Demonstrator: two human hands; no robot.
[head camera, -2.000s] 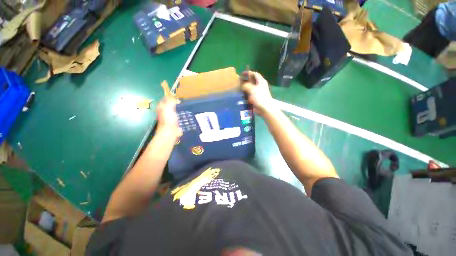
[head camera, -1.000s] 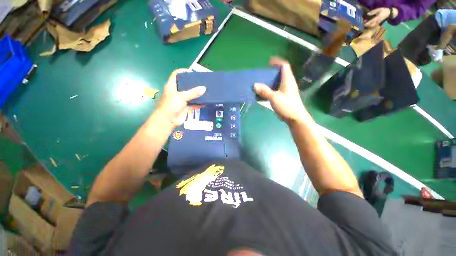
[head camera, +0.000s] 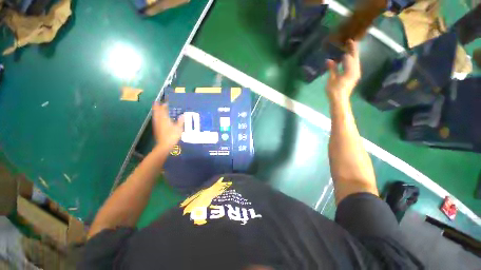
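A navy flat carton blank (head camera: 203, 150) with a white product picture lies close in front of me, with brown tabs along its far edge. My left hand (head camera: 167, 125) is at its left edge, thumb over the printed face; blur hides whether it grips. My right hand (head camera: 344, 74) is stretched out to the far right, fingers and thumb apart. Its fingertips are beside or touching a blurred erected carton (head camera: 321, 51) with a brown open end.
More navy cartons stand at the far centre (head camera: 299, 22) and right (head camera: 416, 71). Crumpled kraft paper lies far left (head camera: 39, 23) and far right (head camera: 422, 23). A black object (head camera: 402, 195) and red object (head camera: 449, 208) sit at the right edge.
The navy carton held between both hands has left the near spot. My right hand has moved far out to the right, and my left hand has come down to the blank.
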